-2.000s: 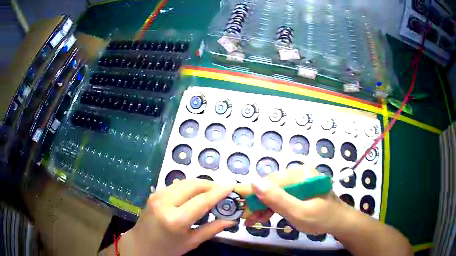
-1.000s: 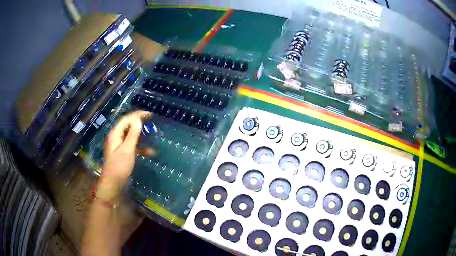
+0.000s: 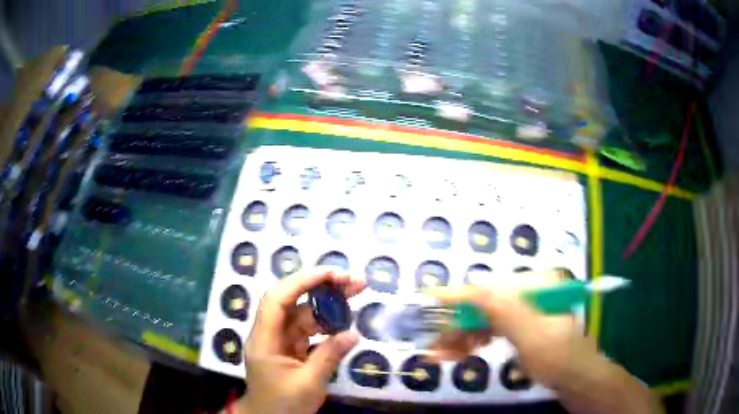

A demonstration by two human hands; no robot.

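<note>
My left hand point(image 3: 284, 348) holds a dark round speaker driver point(image 3: 330, 309) between thumb and fingers above the white foam tray point(image 3: 421, 171). My right hand point(image 3: 519, 340) is blurred and grips the green-handled probe pen point(image 3: 555, 297), just right of the driver and apart from it. The pen's pale end points right; its other end, toward the driver, is blurred. The tray's back row holds silvery drivers, and the other visible recesses are dark with tan centres. Both hands hide part of the front rows.
A clear blister tray with black rows of parts point(image 3: 162, 145) lies at left. Stacked filled trays point(image 3: 49, 145) stand at far left. Clear trays with pinkish labels point(image 3: 454, 110) lie at the back. A red wire point(image 3: 668, 190) hangs at right. A thin stick point(image 3: 393, 372) crosses front recesses.
My left hand has come back from the left blister tray, now with a driver over the foam tray. My right hand with the green pen has come back into view. The camera view has shifted.
</note>
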